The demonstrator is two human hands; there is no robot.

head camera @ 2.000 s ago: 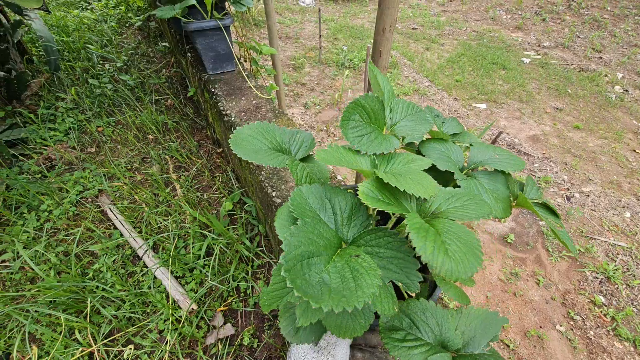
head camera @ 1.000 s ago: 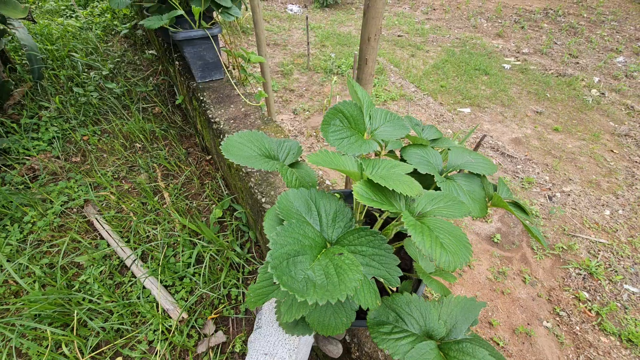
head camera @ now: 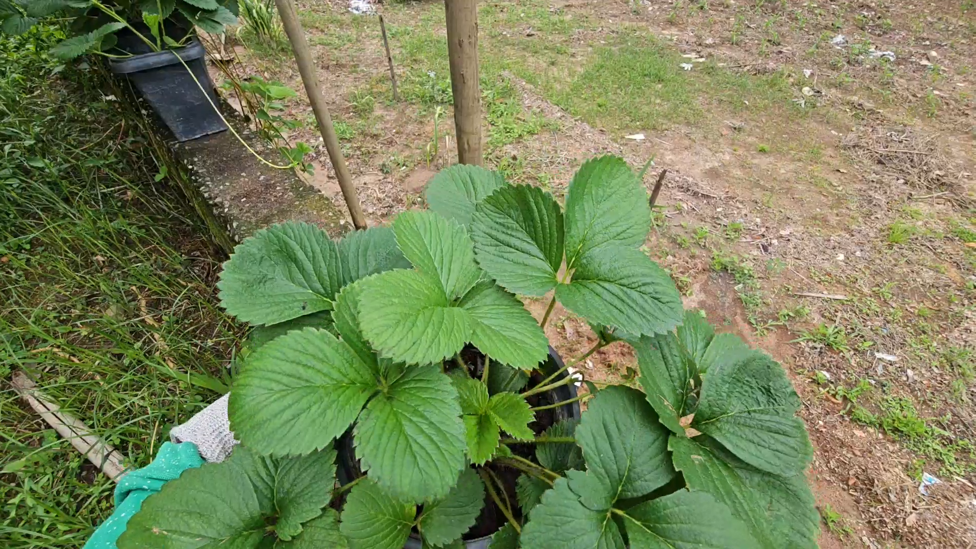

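A strawberry plant with broad, toothed green leaves [head camera: 412,316] fills the lower middle of the head view. Between its stems shows the rim of a round black pot [head camera: 563,389]; the rest of the pot is mostly hidden by leaves. My left hand [head camera: 207,431], in a pale grey knitted glove, is at the plant's left side, partly behind the leaves. Its fingers are hidden, so what it touches cannot be told. A teal sleeve with white dots [head camera: 149,488] comes up to it from the lower left. My right hand does not show.
A low, mossy concrete wall [head camera: 255,191] runs back to a square black planter [head camera: 171,88] with another plant. A thin wooden stake [head camera: 324,110] and a thicker post [head camera: 464,84] stand behind the leaves. A dry stick [head camera: 69,431] lies in the grass at left.
The leaves now lie in a different arrangement, and the plant appears turned. The gloved hand showed at the bottom edge before; now it is at the plant's left, with the teal sleeve in view.
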